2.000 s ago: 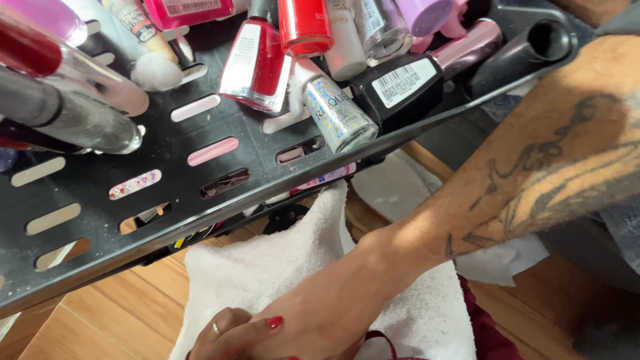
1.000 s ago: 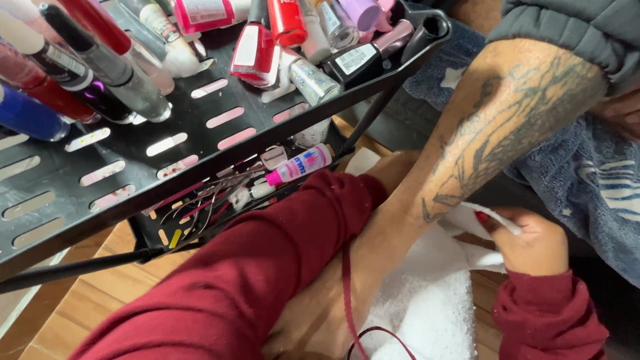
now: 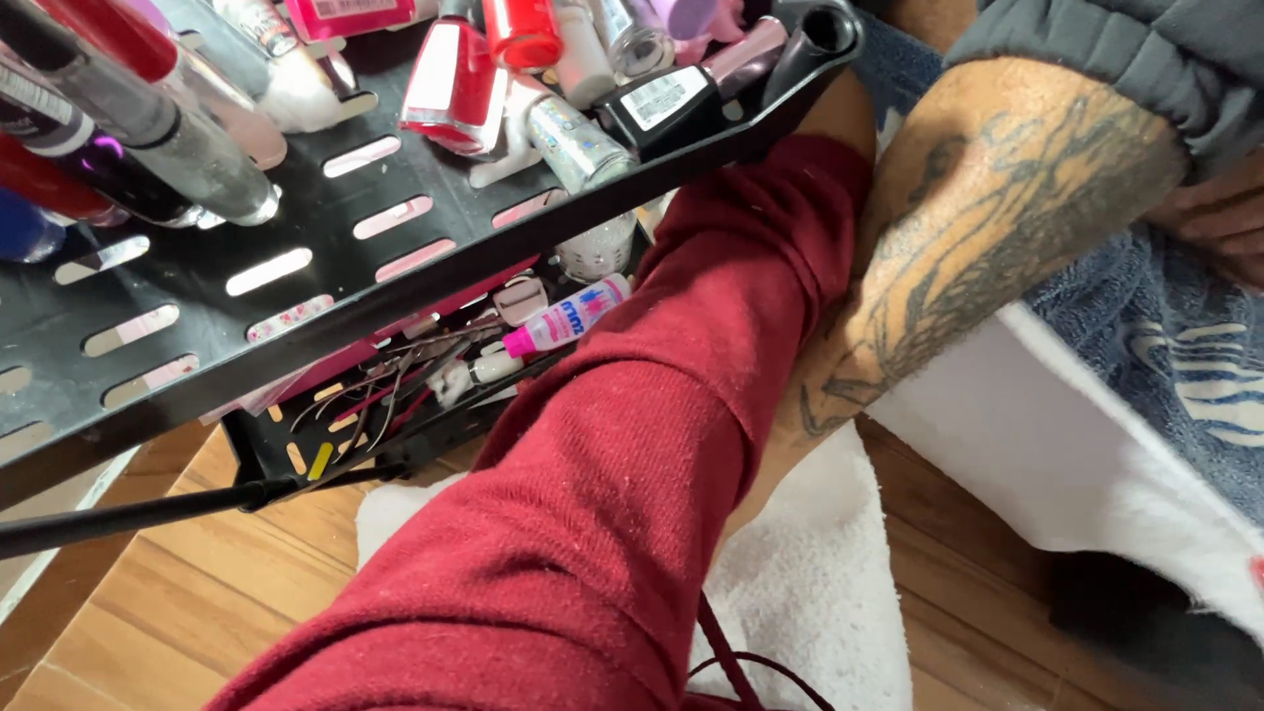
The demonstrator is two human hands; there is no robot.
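Note:
My left arm, in a dark red sleeve, reaches up past the cart's corner; only skin near the wrist of my left hand shows, beside another person's tattooed lower leg, and its fingers are hidden. At the right edge a red-nailed fingertip of my right hand shows against a raised white towel, which stretches behind the leg. White terry cloth lies under the leg. The foot is hidden behind my sleeve.
A black slotted cart holds nail polish bottles at the upper left. Its lower tray carries a pink-capped tube and metal tools. A blue patterned towel hangs at the right, above wooden flooring.
My left arm has moved up and right, beside the leg. My right hand has moved toward the right edge, with the white towel drawn out that way.

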